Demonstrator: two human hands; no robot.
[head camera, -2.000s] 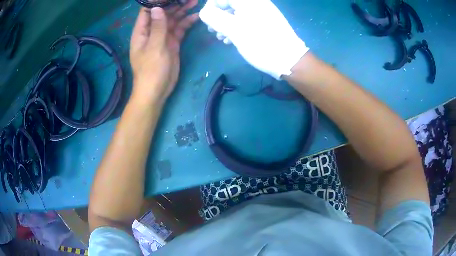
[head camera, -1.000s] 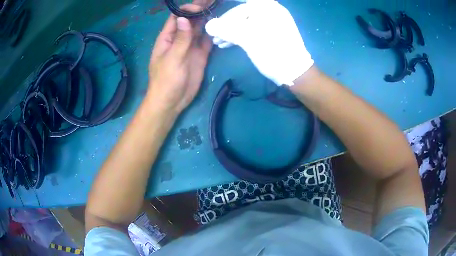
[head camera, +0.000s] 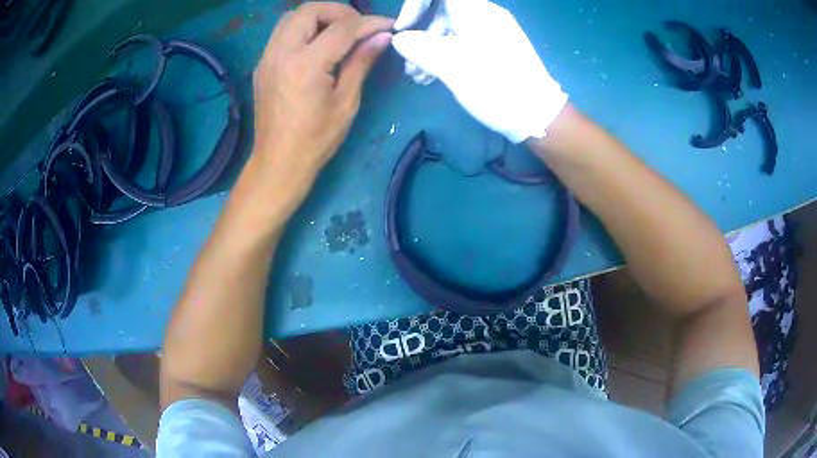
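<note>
My bare left hand (head camera: 309, 89) is at the top centre, its thumb and fingertips pinched together on a thin dark end, possibly of a yoke. My right hand (head camera: 479, 67), in a white glove, is close against its fingertips and holds a small black yoke (head camera: 435, 18), partly hidden by the glove and near the frame's top edge. A large black headband (head camera: 475, 302) lies on the bench below my right hand, its gap towards the top. A thin wire runs across the gap. My right wrist hides part of its upper right side.
A pile of black headbands (head camera: 235, 134) lies at the left of the blue-green bench (head camera: 358, 286). Several loose yokes (head camera: 768, 134) lie at the upper right. Cartons (head camera: 125, 380) are below the bench's front edge. Yellow-black floor tape (head camera: 107, 436) shows at the lower left.
My left hand has turned over, back upward, and now pinches at my right fingertips. The black ring-shaped part it held has shifted right, mostly behind the glove. The headband on the bench appears unmoved.
</note>
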